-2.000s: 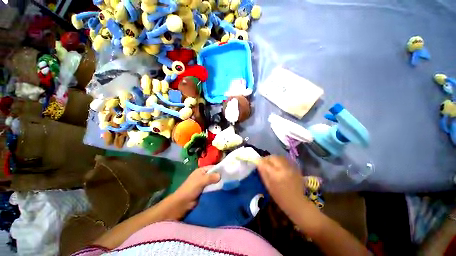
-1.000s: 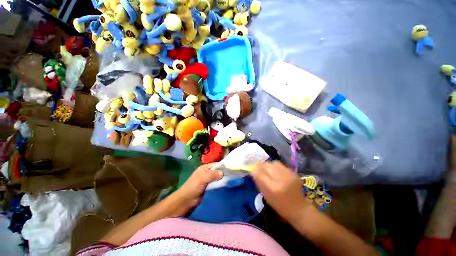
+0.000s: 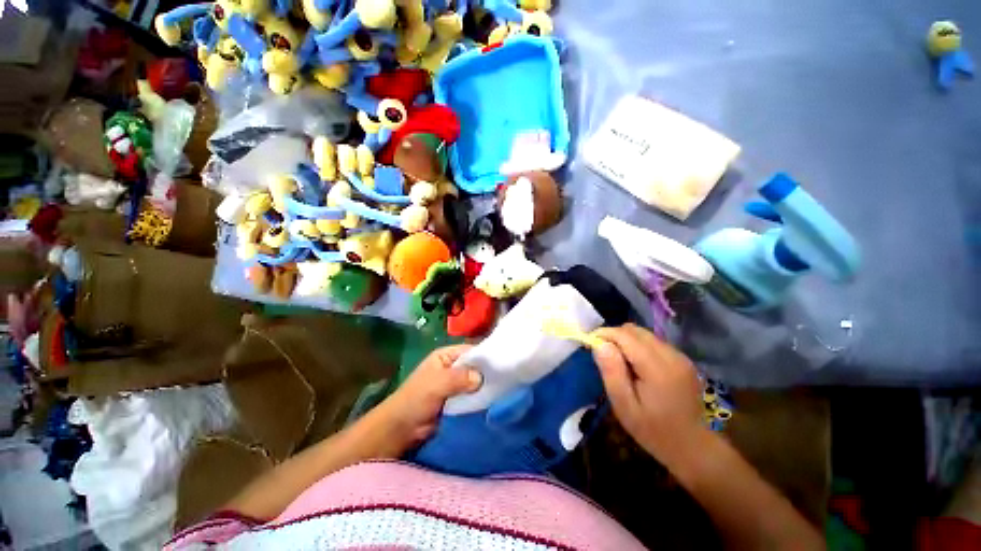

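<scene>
A blue plush toy (image 3: 511, 420) with a white belly, a black section and a cartoon eye lies near my lap, belly turned up. My left hand (image 3: 436, 390) grips its left edge, thumb on the white belly. My right hand (image 3: 645, 382) holds a thin yellow tool (image 3: 576, 335) between thumb and fingers. The tool's tip is over the white belly; whether it touches the fabric I cannot tell. The tool's exact kind is not clear.
On the table (image 3: 667, 54) are a blue tray (image 3: 500, 118), a white packet (image 3: 662, 156), a white-and-purple item (image 3: 656, 253), a light-blue spray bottle (image 3: 753, 264) and piled small plush figures (image 3: 355, 38). Brown cartons (image 3: 129, 312) and a white sack (image 3: 140, 452) stand at left.
The toy's belly and black section show more fully and its eye is visible again. My right hand has moved right, with the yellow tool still in it. The camera view has shifted slightly.
</scene>
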